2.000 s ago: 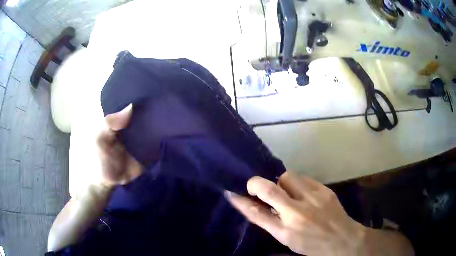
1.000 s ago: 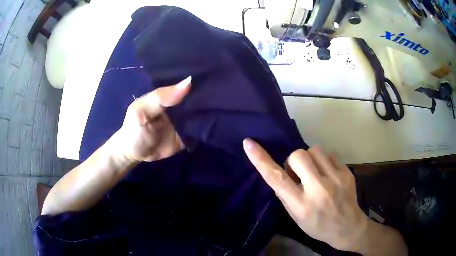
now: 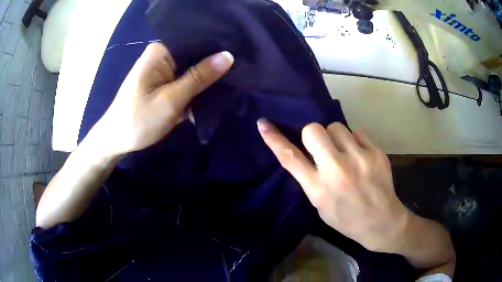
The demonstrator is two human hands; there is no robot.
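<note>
The dark navy garment piece (image 3: 181, 176) spreads from the table's edge down over the lap, with white basting threads (image 3: 132, 43) on it. A pointed navy flap (image 3: 205, 124) hangs below my left hand. My left hand (image 3: 157, 102) holds the folded cloth at the upper middle, thumb on top and fingers partly hidden. My right hand (image 3: 344, 176) lies on the cloth to the right, index fingertip on the surface, other fingers curled at the garment's right edge. Whether these curled fingers grip the cloth is hidden.
The cream-white sewing machine (image 3: 459, 47) stands at the upper right, its needle area cut off by the top edge. Black-handled shears (image 3: 432, 82) lie on the cream-white table (image 3: 407, 124). A pale round container-like object (image 3: 314, 264) shows at the bottom. A chair part is at the upper left.
The view has tilted down, so the machine and shears sit higher. My left hand's thumb has moved over the cloth and the hand is turned more palm-down. My right index finger stays pointing onto the cloth.
</note>
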